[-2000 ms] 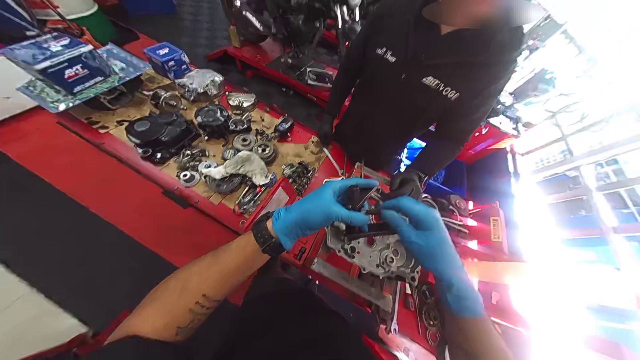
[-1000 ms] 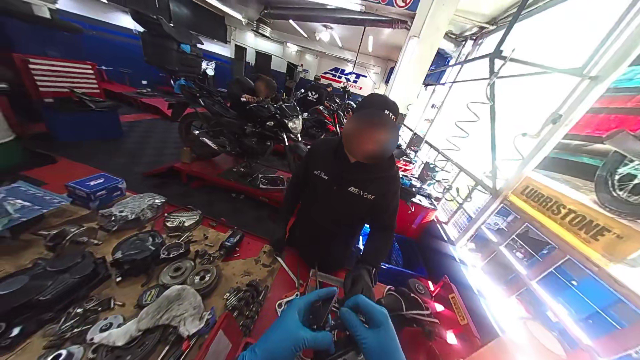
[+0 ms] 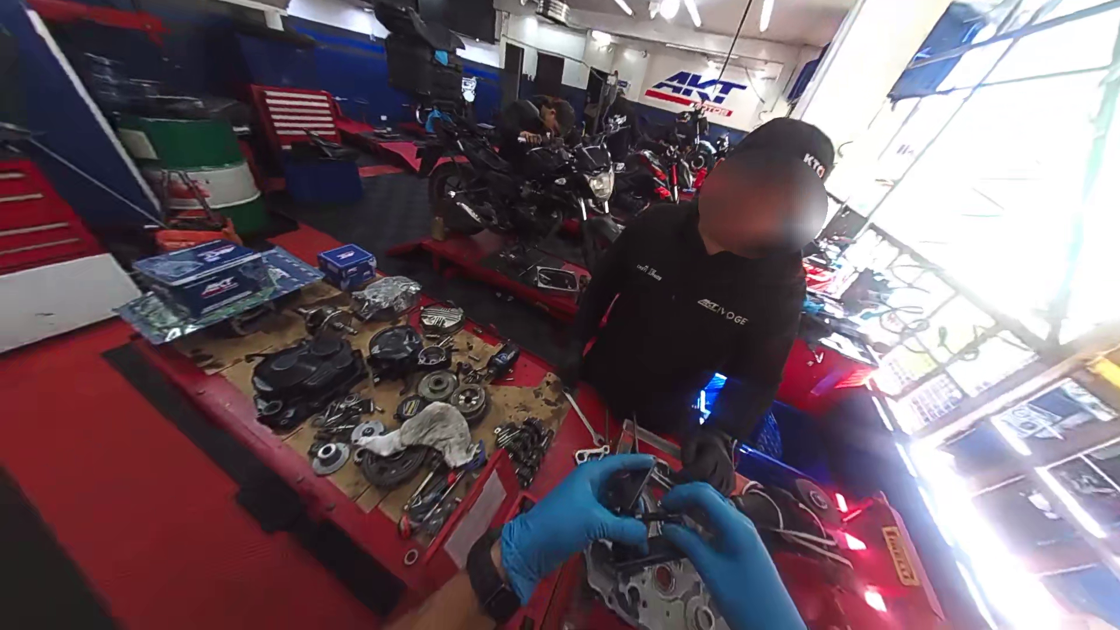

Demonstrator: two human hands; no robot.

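Observation:
Both of my hands wear blue gloves and are close together above a grey metal engine case (image 3: 656, 591) on the red bench. My left hand (image 3: 582, 516) grips a dark, flat piece (image 3: 626, 490) between thumb and fingers; its exact kind is unclear. My right hand (image 3: 722, 542) is just to the right, fingers bent around a small dark part (image 3: 662, 517) that lies between the hands. Whether the two dark things are joined cannot be told. A co-worker's black-gloved hand (image 3: 709, 457) rests just beyond my fingers, at the far side of the engine case.
Left on the bench, cardboard holds a black engine cover (image 3: 308, 372), gears (image 3: 437, 385), a grey rag (image 3: 429, 430), bolts (image 3: 525, 442) and screwdrivers (image 3: 437, 499). A wrench (image 3: 584, 418) lies near the co-worker (image 3: 700, 306). Cables (image 3: 801, 535) are at the right; motorcycles (image 3: 534, 184) stand behind.
The view has swung up and back from the bench since two seconds ago. My hands stay close together over the engine case, holding dark pieces.

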